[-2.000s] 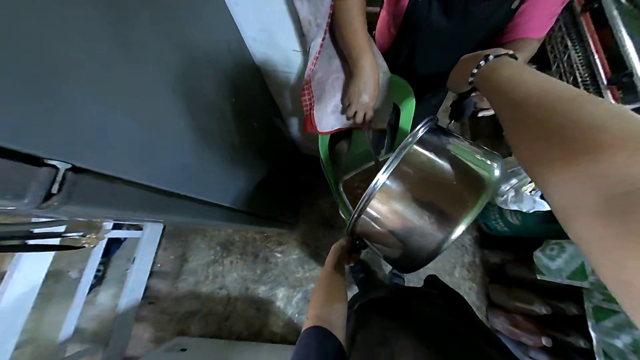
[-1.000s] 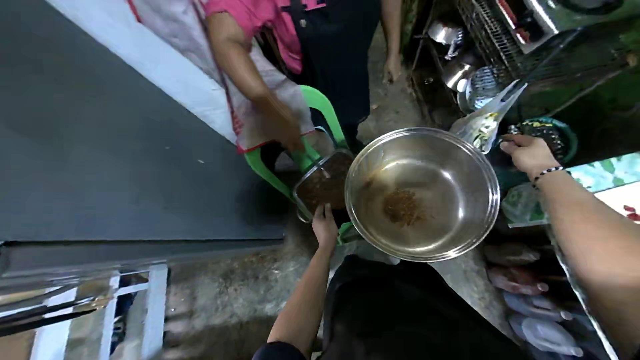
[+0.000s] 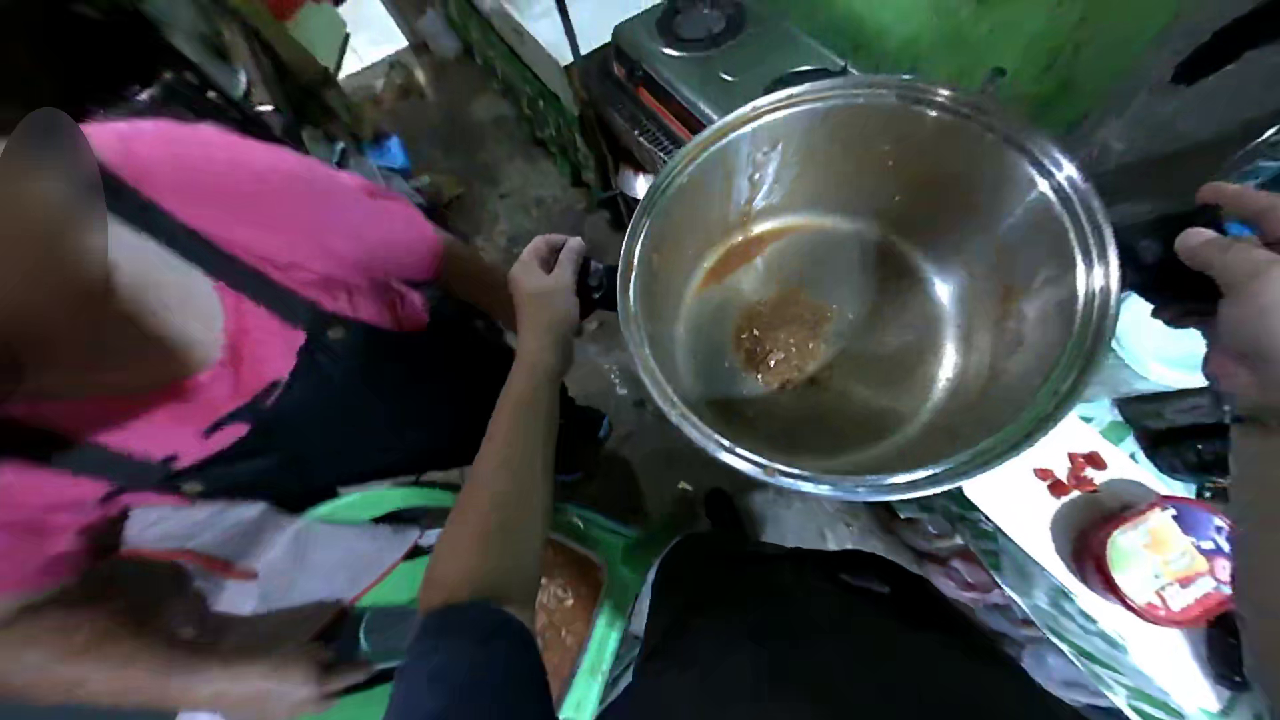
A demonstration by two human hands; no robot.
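Note:
A large stainless steel pot [image 3: 880,400] hangs level between my hands, with a little brown food residue [image 3: 785,338] on its inner bottom. My left hand [image 3: 548,285] grips the pot's short black left handle [image 3: 597,287]. My right hand [image 3: 1240,270] is closed around the black handle [image 3: 1165,250] on the other side. Below my left forearm, a container of brown food [image 3: 570,610] rests on a green plastic chair [image 3: 605,560], partly hidden by my arm. Beside it, another person's blurred hand [image 3: 270,685] is near a dark utensil.
A person in a pink shirt [image 3: 330,210] and dark apron stands close at the left. Beyond the pot are a gas stove [image 3: 715,60] and a green wall [image 3: 900,35]. At the lower right, a white board [image 3: 1040,500] holds red pieces [image 3: 1070,475] and a red-rimmed round container [image 3: 1165,560].
The pot has gone from strongly tilted to level. My left hand, seen at the food container's edge one second ago, now grips the pot's left handle. The view has turned toward the stove.

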